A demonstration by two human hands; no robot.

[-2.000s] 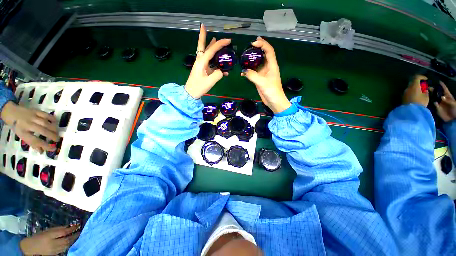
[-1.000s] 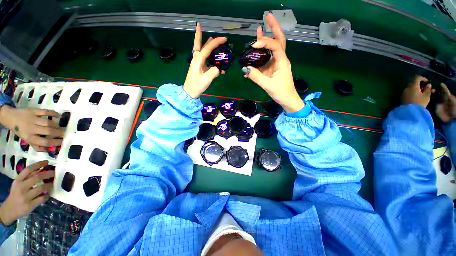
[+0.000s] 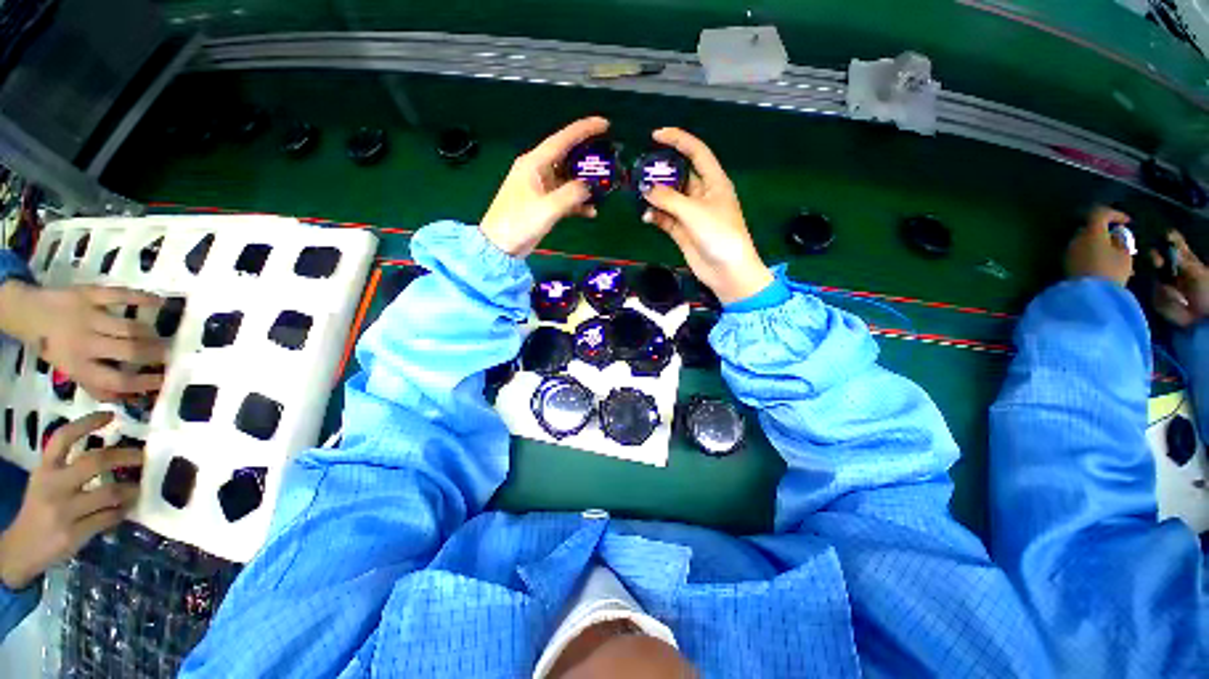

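My left hand [image 3: 541,194] holds a round black smartwatch unit [image 3: 591,169] between thumb and fingers, its screen lit with white and purple text. My right hand [image 3: 709,219] holds a second lit unit [image 3: 659,173] beside it, its thumb at the unit's lower edge. The two units are close together above the green belt. Below them a cluster of watch units, some lit [image 3: 605,287], lies on and around a white sheet [image 3: 650,448]. Discs with pale grey faces lie nearest my body, one on the sheet [image 3: 565,406] and one beside it [image 3: 717,425].
Dark units [image 3: 810,232] lie spaced along the green belt. Behind is a metal rail [image 3: 438,60] with pale blocks [image 3: 743,53]. At left, another person's hands work over a white foam tray [image 3: 347,252], with black trays [image 3: 133,604] below. Another person's hands [image 3: 1100,248] show at right.
Both my hands have come lower, and the fingers that were extended are now bent. The two held units are closer together. Dark units on the belt have shifted right.
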